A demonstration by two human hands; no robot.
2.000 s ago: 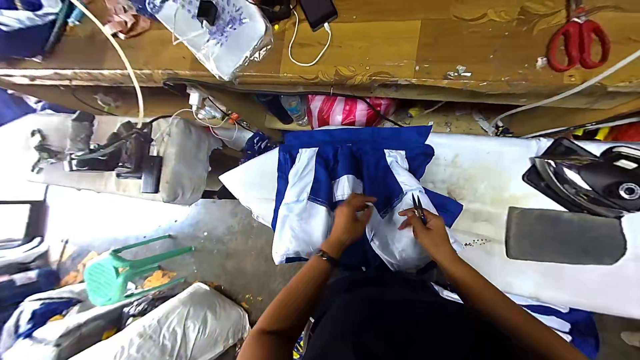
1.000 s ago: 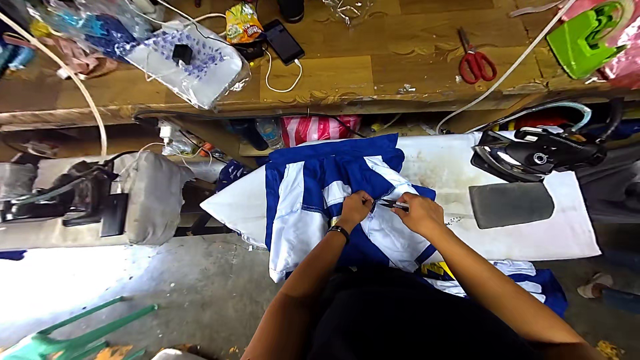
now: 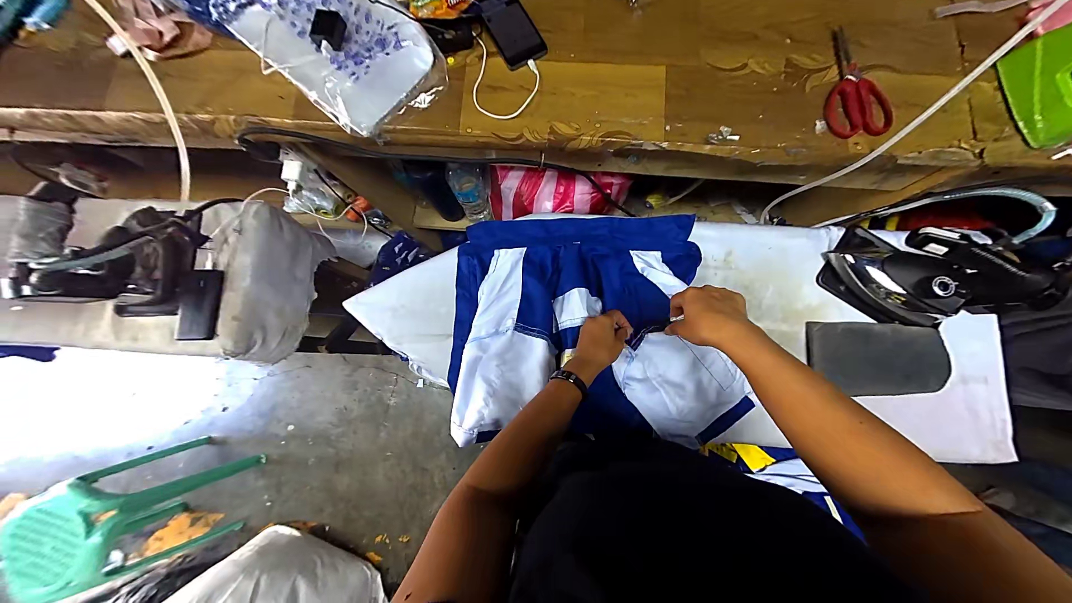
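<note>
A blue and white fabric garment [image 3: 511, 360] lies spread over a white-covered ironing board [image 3: 745, 251] in front of me. My left hand [image 3: 601, 339], with a dark band at the wrist, pinches the garment near a dark seam at its middle. Just to the right, my right hand [image 3: 708, 314] is closed around a small metal tool, mostly hidden by the fingers, whose tip meets the same seam. The tool's exact kind cannot be told in this view.
A black iron [image 3: 930, 276] stands on the board's right, beside a dark grey pad [image 3: 875, 358]. Red-handled scissors [image 3: 856, 105] and a phone [image 3: 511, 33] lie on the wooden table [image 3: 586, 100]. A green plastic stool [image 3: 59, 536] lies on its side at lower left.
Two seconds ago my right hand held a dark, pointed tool above the garment, farther from the seam. It has since come to the seam beside my left hand.
</note>
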